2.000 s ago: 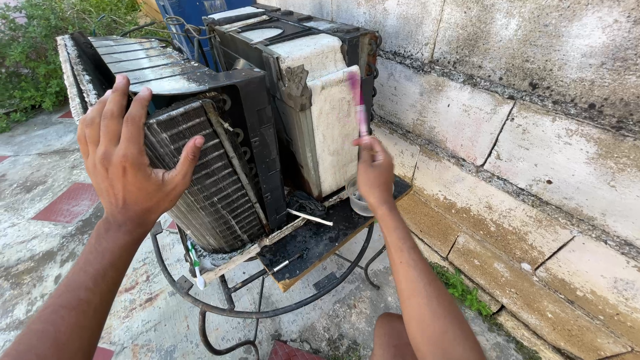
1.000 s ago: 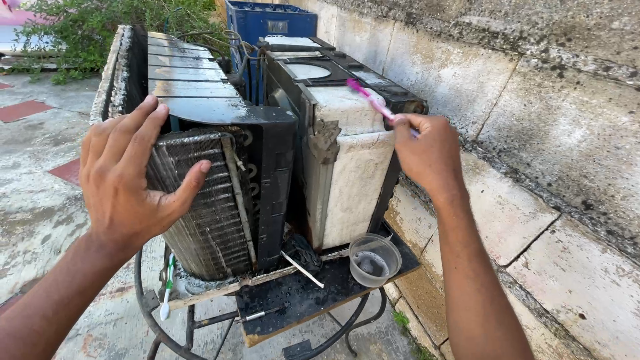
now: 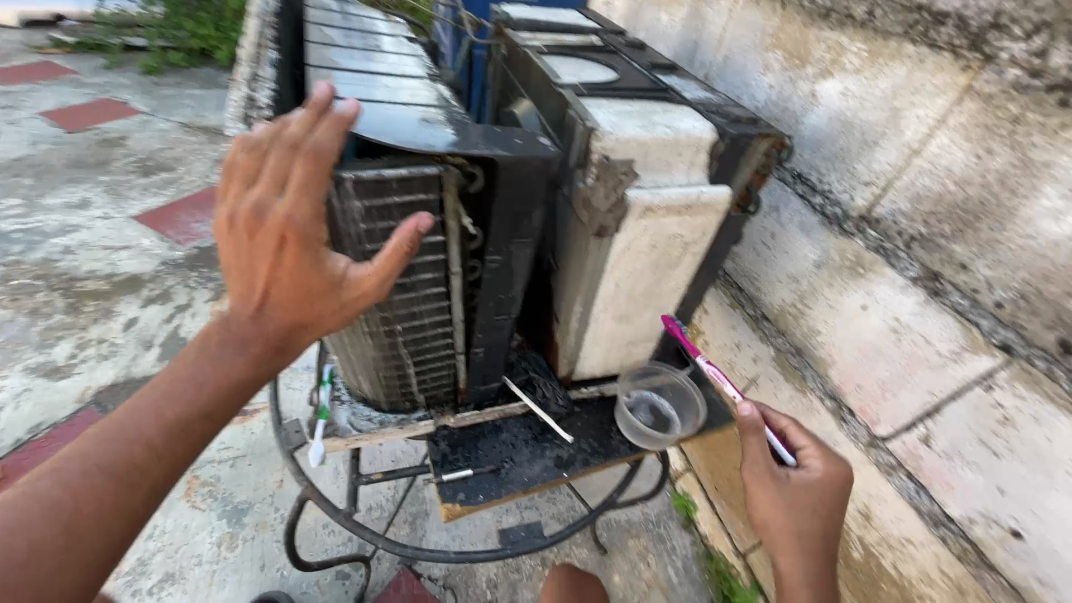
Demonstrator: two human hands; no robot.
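Note:
My left hand [image 3: 289, 226], fingers spread, is at the left front of an opened air conditioner unit, by its finned coil [image 3: 398, 285]; whether the palm touches it I cannot tell. My right hand [image 3: 791, 469] grips a pink and white toothbrush [image 3: 712, 373], its bristled head up and left, just right of the white foam block [image 3: 649, 276] on the unit. Below the brush head, a clear plastic cup [image 3: 660, 406] with some liquid stands on the black board [image 3: 519, 452].
A green and white toothbrush [image 3: 322, 414] leans at the left of the round metal stand [image 3: 435, 553]. A thin white stick [image 3: 538, 410] lies on the board. A stained block wall [image 3: 904, 276] runs along the right, and a blue crate [image 3: 477, 50] is behind.
My right hand has come down from the top of the foam block to beside the cup, still with the pink toothbrush. My left hand remains by the coil.

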